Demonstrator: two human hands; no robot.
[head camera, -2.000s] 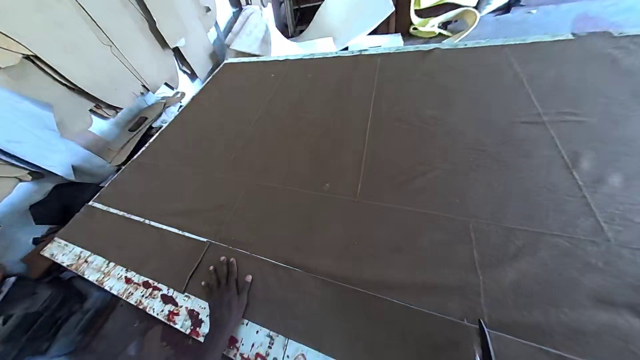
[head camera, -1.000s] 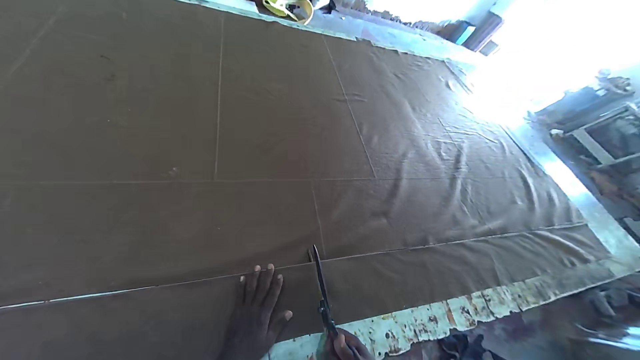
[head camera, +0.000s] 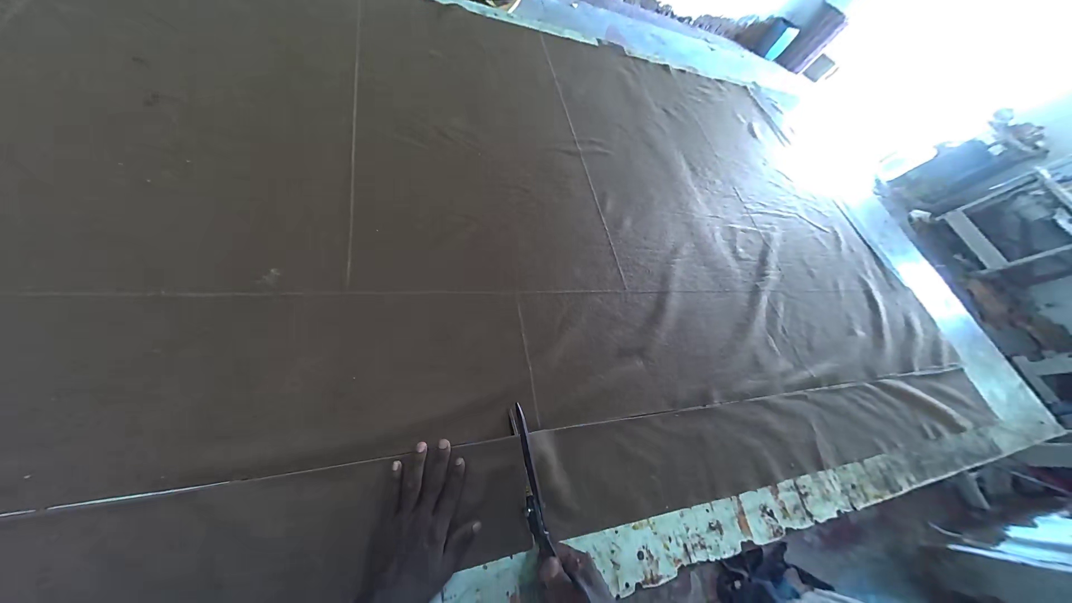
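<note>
A large brown sheet of material, marked with thin pale lines, covers the table. My left hand lies flat on it with the fingers spread, just below a long line; it holds nothing. To its right, my right hand grips the handles of a pair of scissors at the sheet's near edge. The blades point away from me and cross the long line, one above the material; the lower blade is mostly hidden. On the left, that line is parted in a narrow pale slit.
The table's worn, paint-stained edge shows along the near side, and its pale border runs down the right. Metal frames stand beyond on the right. Dark boxlike things are at the back. Strong glare washes out the upper right.
The view has swung far to the right since two seconds ago. My right hand, out of view in the oldest frame, shows on the scissors in the later ones. My left hand stays flat on the material.
</note>
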